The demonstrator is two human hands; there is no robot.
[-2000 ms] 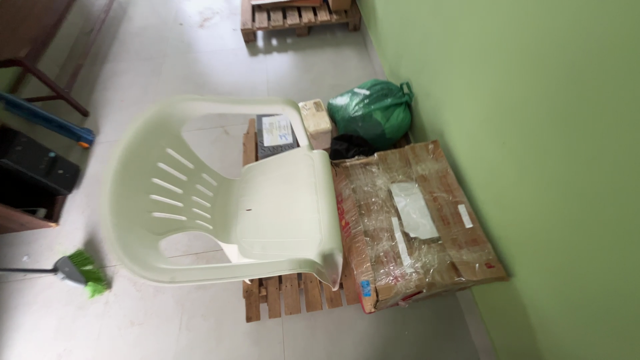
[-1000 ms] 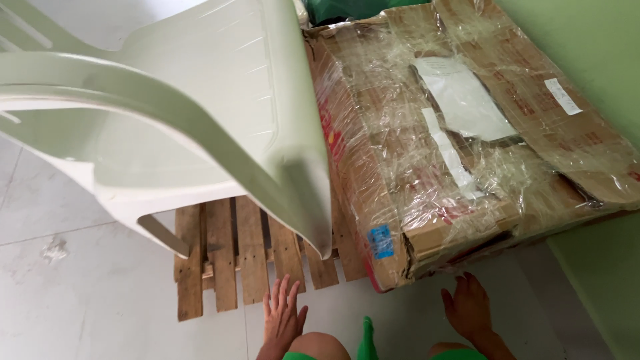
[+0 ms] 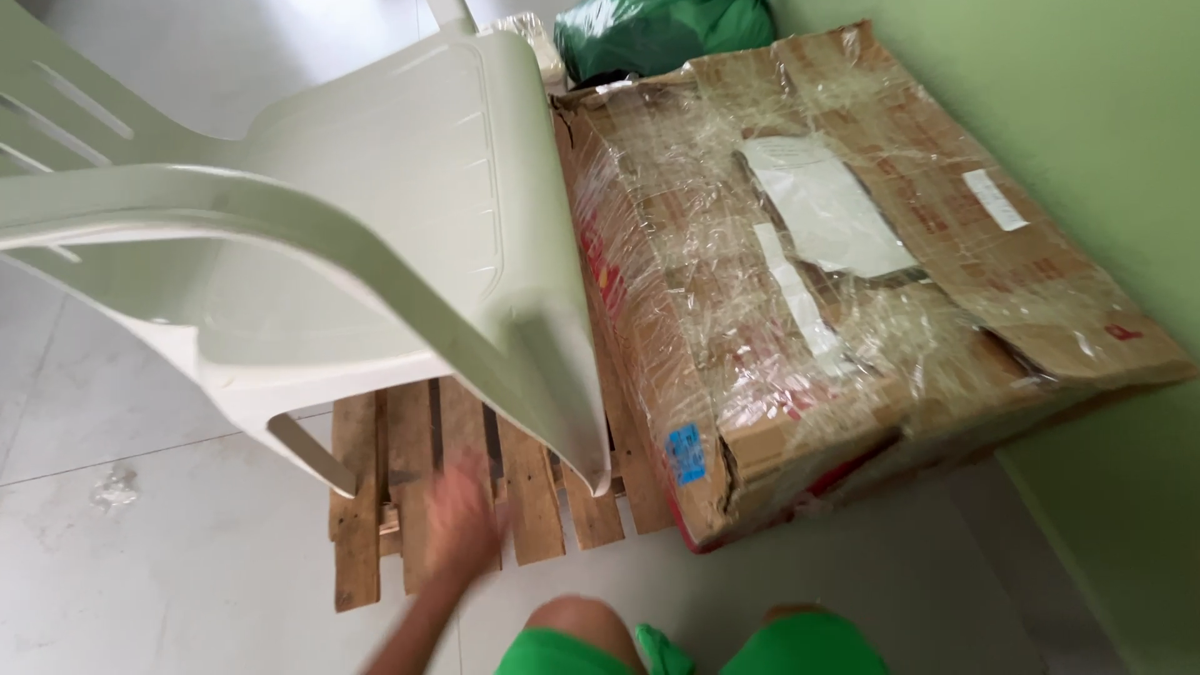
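My left hand (image 3: 464,514) is low in the view, blurred, in front of the slats of a wooden pallet (image 3: 356,562); nothing shows in it, and its fingers are too blurred to read. My right hand is out of view. A pale plastic armchair (image 3: 375,187) stands on the left, partly over the pallet, its front edge close beside a large cardboard box (image 3: 656,337). Clear stretch film wraps the box, which has a white paper sheet (image 3: 825,206), a white strip and a blue sticker (image 3: 686,453) on it. One box corner is torn.
A green plastic bag (image 3: 666,36) lies behind the box, next to a small wrapped package (image 3: 525,42). The green wall (image 3: 1069,112) runs along the right. A crumpled clear scrap (image 3: 114,487) lies on the tiled floor at the left.
My left hand has moved forward toward the chair and pallet. My right hand, in view near the box a second ago, has left the view. The view has come closer to the chair and box.
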